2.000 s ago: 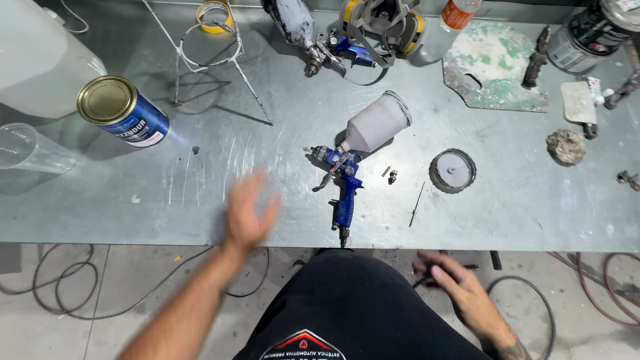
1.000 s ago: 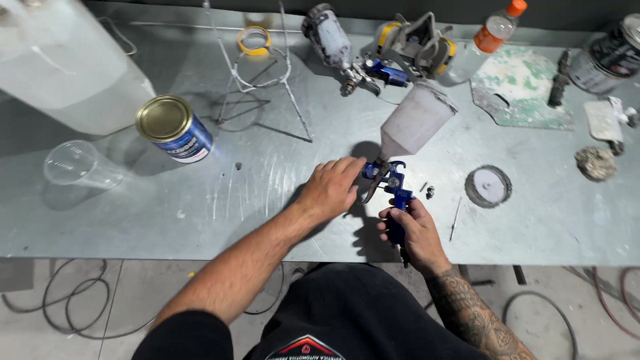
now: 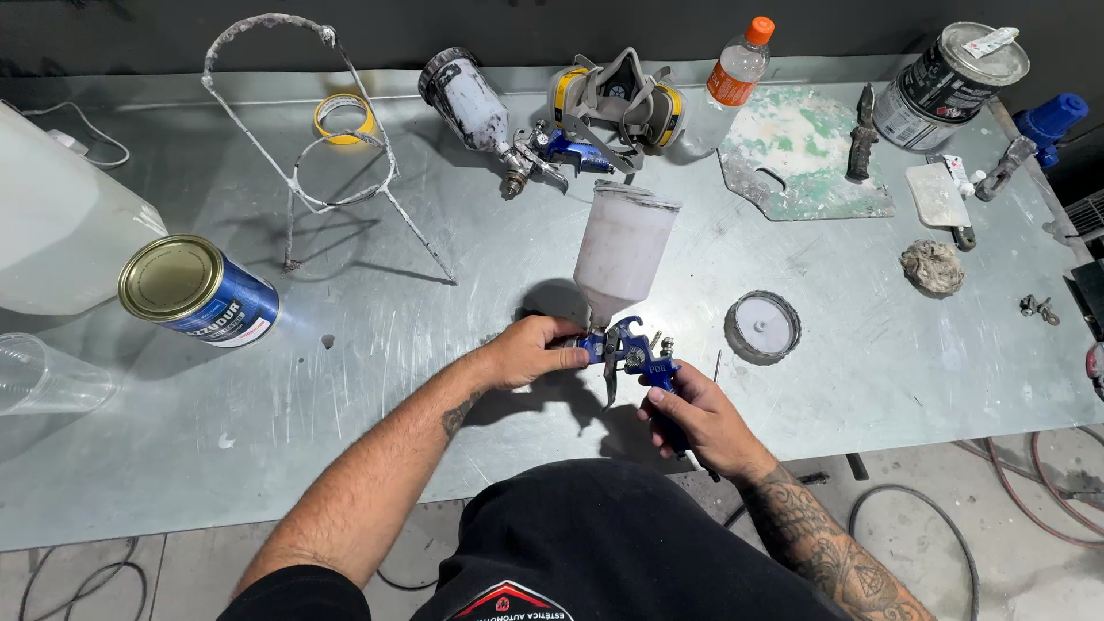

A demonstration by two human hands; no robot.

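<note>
My right hand (image 3: pixel 703 418) grips the handle of a blue spray gun (image 3: pixel 636 355) above the bench's front half. The fingers of my left hand (image 3: pixel 535 352) are closed around the gun's front end, hiding its nozzle. A translucent plastic gravity cup (image 3: pixel 624 246) stands on top of the gun, its mouth pointing away from me. To the right of the gun lies a round cup lid (image 3: pixel 763 328), with a thin needle (image 3: pixel 718 366) beside my right hand. Small metal fittings (image 3: pixel 667 347) show just behind the gun's body.
On the metal bench (image 3: pixel 362 440) stand a blue paint can (image 3: pixel 200 291), a clear cup (image 3: pixel 52 375), a wire stand (image 3: pixel 392 185), a second spray gun (image 3: pixel 492 121), a respirator (image 3: pixel 617 108), a bottle (image 3: pixel 737 73) and a black can (image 3: pixel 949 86). Hoses (image 3: pixel 966 539) lie on the floor.
Two seconds ago the spray gun lay on the bench and neither hand touched it. Both hands have come to it, and it is now held with its cup more upright.
</note>
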